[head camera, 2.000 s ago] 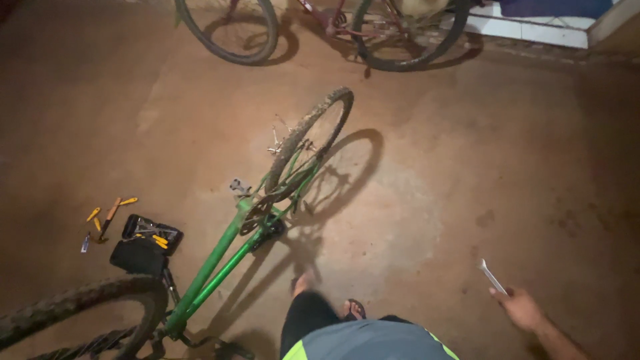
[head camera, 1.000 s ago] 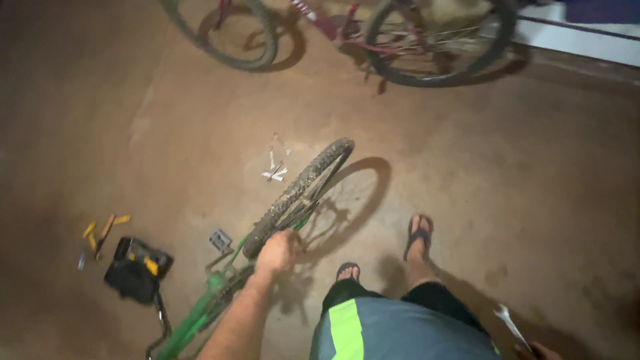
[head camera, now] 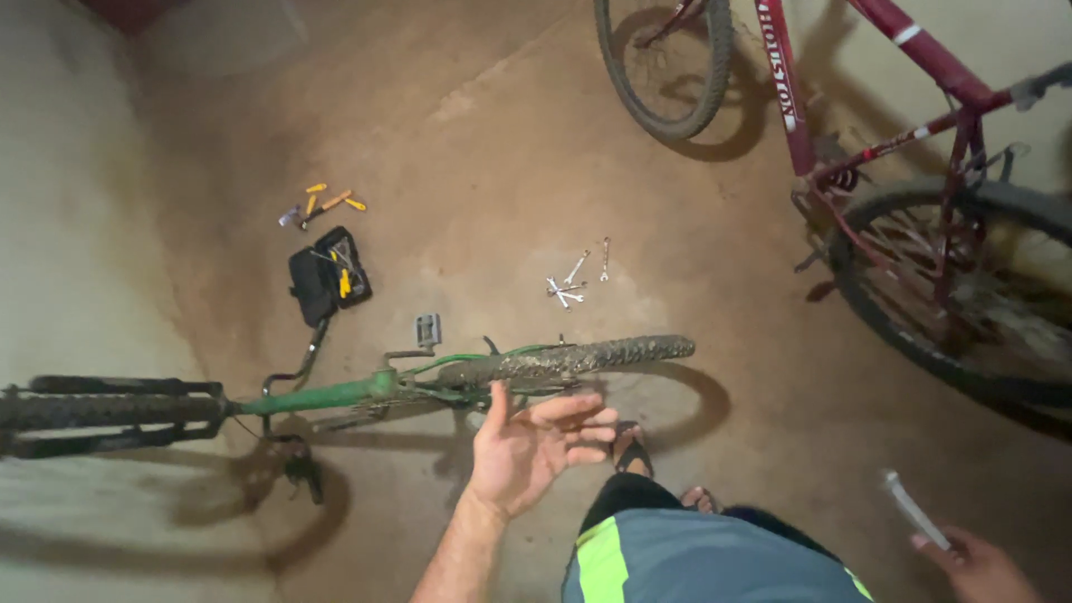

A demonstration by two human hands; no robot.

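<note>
A green bicycle (head camera: pixel 322 397) stands upside down, its handlebar on the floor and its muddy rear tyre (head camera: pixel 603 355) up and toward the right. My left hand (head camera: pixel 540 448) is just below that tyre in the view, palm up with fingers spread, and holds nothing. At the lower right, my right hand (head camera: pixel 980 561) grips one end of a metal wrench (head camera: pixel 917 509), slightly blurred, well away from the bicycle. A grey pedal (head camera: pixel 427 330) sticks out on the bicycle's far side. Several wrenches (head camera: pixel 577 266) lie on the floor beyond the rear tyre.
An open black tool case (head camera: pixel 314 287) with yellow-handled tools lies near the handlebar. Beyond it are a hammer (head camera: pixel 331 206) and several small yellow-handled tools. A red bicycle (head camera: pixel 921 54) stands by the wall at the upper right. My sandalled feet are beside the green bicycle's rear wheel.
My left hand, at the rear wheel a second ago, is now apart from it with fingers spread. My right hand still holds the wrench. The view has turned a lot.
</note>
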